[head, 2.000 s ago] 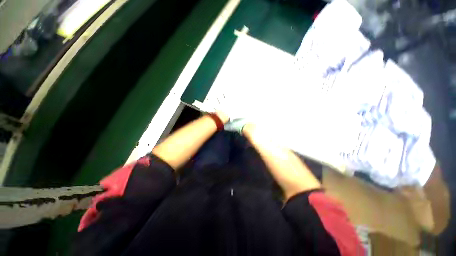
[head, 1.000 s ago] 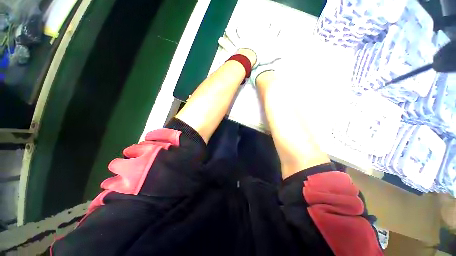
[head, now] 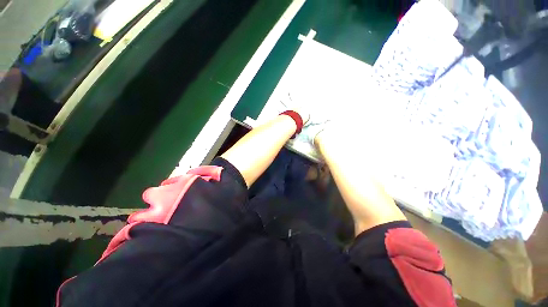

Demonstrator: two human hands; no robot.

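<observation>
A bright white work board (head: 336, 78) lies on the green bench top in front of me. My left hand (head: 297, 107), in a white glove with a red band at the wrist, is over the board's near left part. My right hand (head: 327, 123), also in a white glove, is close beside it. Both gloves blend into the overexposed board, so the fingers and anything between them cannot be made out. Stacked white printed pieces (head: 474, 132) lie in piles along the right of the board.
A dark green conveyor channel (head: 150, 102) runs along the left with a pale rail (head: 246, 78) beside the bench. A chipped cream metal frame (head: 66, 225) is at the lower left. Pale tape (head: 307, 36) marks the board's far corner. Brown cardboard (head: 474, 258) is below the bench at right.
The view has shifted, so the board's far corner shows again and the dark pointed tool at right has become a blur. Both hands have moved nearer the board's front edge since one second ago.
</observation>
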